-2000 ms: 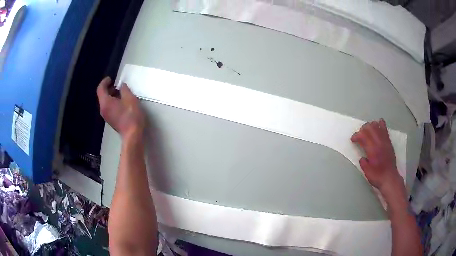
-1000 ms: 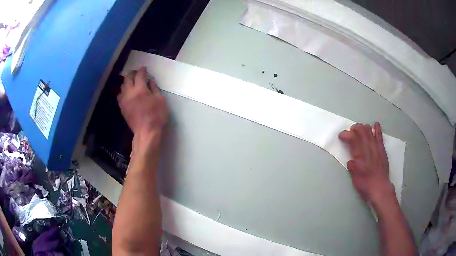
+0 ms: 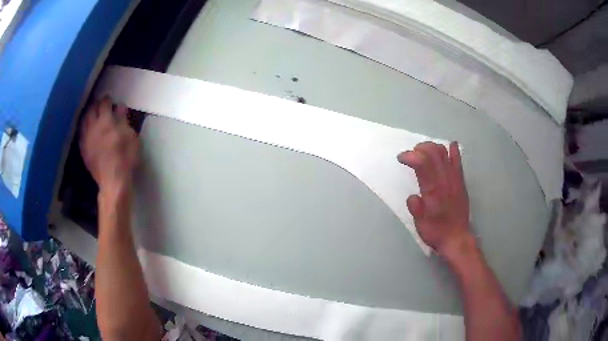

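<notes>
A long white cut panel lies across the pale grey-green table, its narrow left end over the dark gap beside the blue machine. My left hand is at that narrow end, fingertips on or at its lower edge; whether they pinch it is hard to tell. My right hand rests with spread fingers on the wide, curved right end. Whether the panel is one layer or two cannot be told.
The blue machine cover and dark infeed gap are at left. White pieces lie along the near edge. Long white strips lie along the far edge. Scraps are heaped at right, with more scraps at lower left.
The panel and both hands have moved left relative to the table. The narrow end now reaches further over the dark gap. The camera view has also shifted.
</notes>
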